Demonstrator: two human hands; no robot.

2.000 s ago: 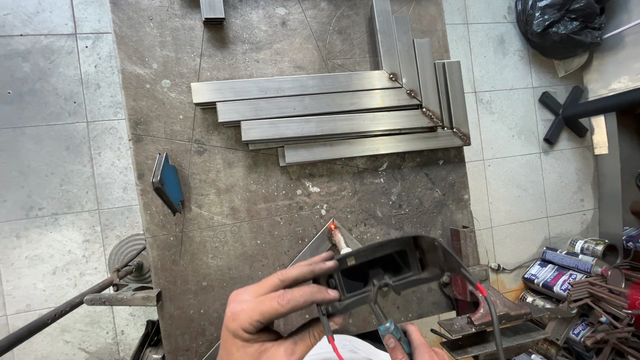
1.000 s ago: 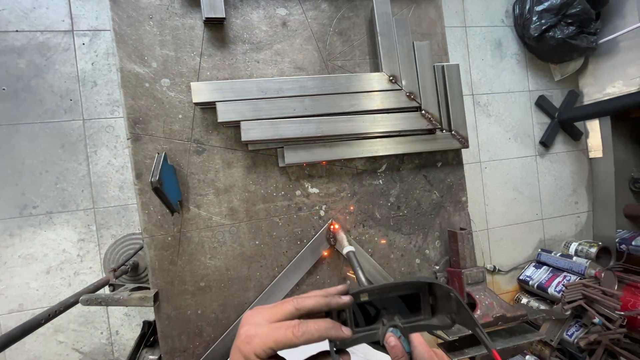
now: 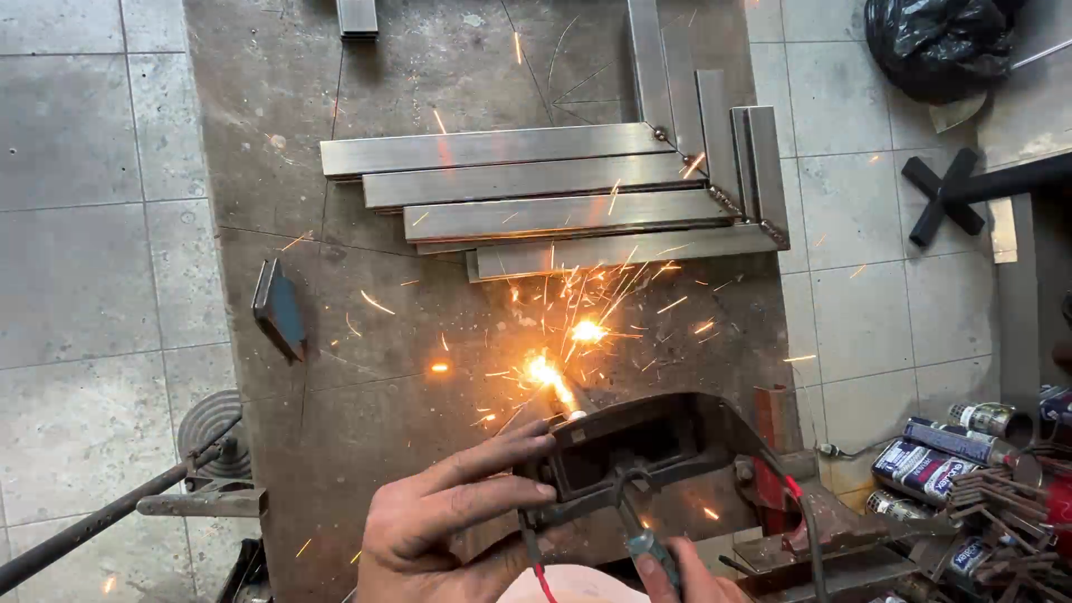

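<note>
My left hand (image 3: 456, 502) grips the left side of a black welding shield (image 3: 636, 452) with a dark window, low in the centre. Just right of it, my right hand (image 3: 691, 578) holds the blue-grey handle of a welding torch (image 3: 653, 557), whose neck passes behind the shield. Beyond the shield's top edge, a bright arc (image 3: 544, 370) throws orange sparks, with a second bright spot further up and right. The joint at the arc is hidden by glare and the shield. Mitred steel tube frames (image 3: 553, 209) with weld beads at their corners lie stacked past the sparks.
A blue magnetic-looking block (image 3: 283, 310) sits on the left of the steel table (image 3: 377, 452). A red and rusty metal vise (image 3: 804, 511) is at the right edge, beside cans (image 3: 925, 469) and rusty rods (image 3: 997, 502). A black bag (image 3: 938, 46) lies on the tiled floor.
Sparks have grown from a small glow to a wide spray. The tubes meeting below the stack, plain one second ago, are now mostly hidden. The shield has moved up over the work.
</note>
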